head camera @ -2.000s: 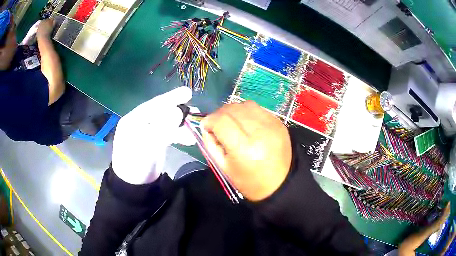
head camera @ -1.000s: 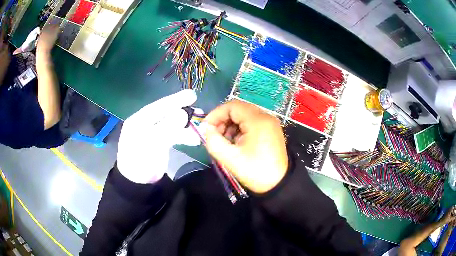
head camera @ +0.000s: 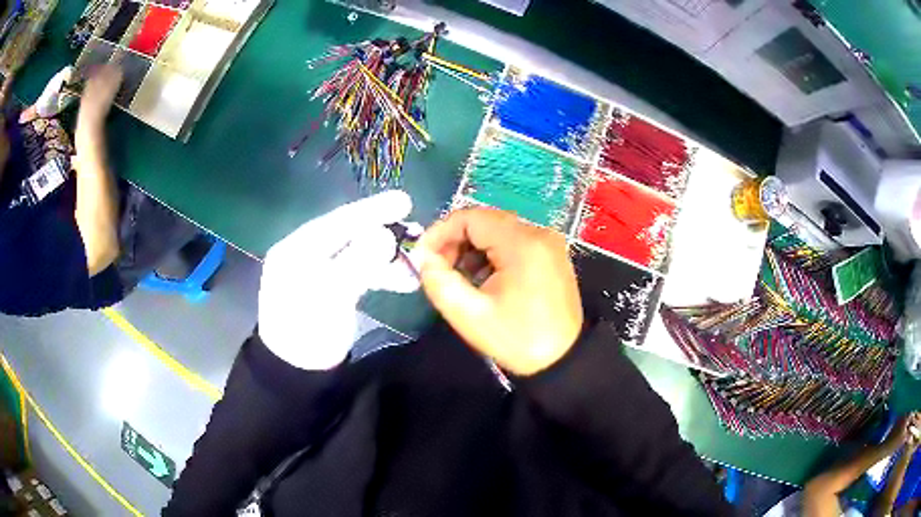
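Note:
My left hand [head camera: 328,278], in a white glove, holds a small dark connector housing [head camera: 400,238] at its fingertips. My bare right hand [head camera: 505,288] pinches wires of the harness close beside the housing. The wires [head camera: 414,265] run under my right hand, which hides most of them; only a few pale tips show below it. The exact wire between the right fingertips cannot be told. Both hands are held above the bench's front edge.
The divided wire tray [head camera: 584,230] with blue, green, dark red, red and black wires lies right of centre. A loose harness pile [head camera: 374,101] lies behind my hands. Stacked harness rows [head camera: 798,343] and an amber roll [head camera: 748,201] are at right. A coworker [head camera: 61,212] works at left; another person's hands show lower right.
Both hands have shifted slightly right, and the right hand has closed in over the housing. The hanging wire ends, visible before, are now mostly hidden. The coworker's arm at left has moved.

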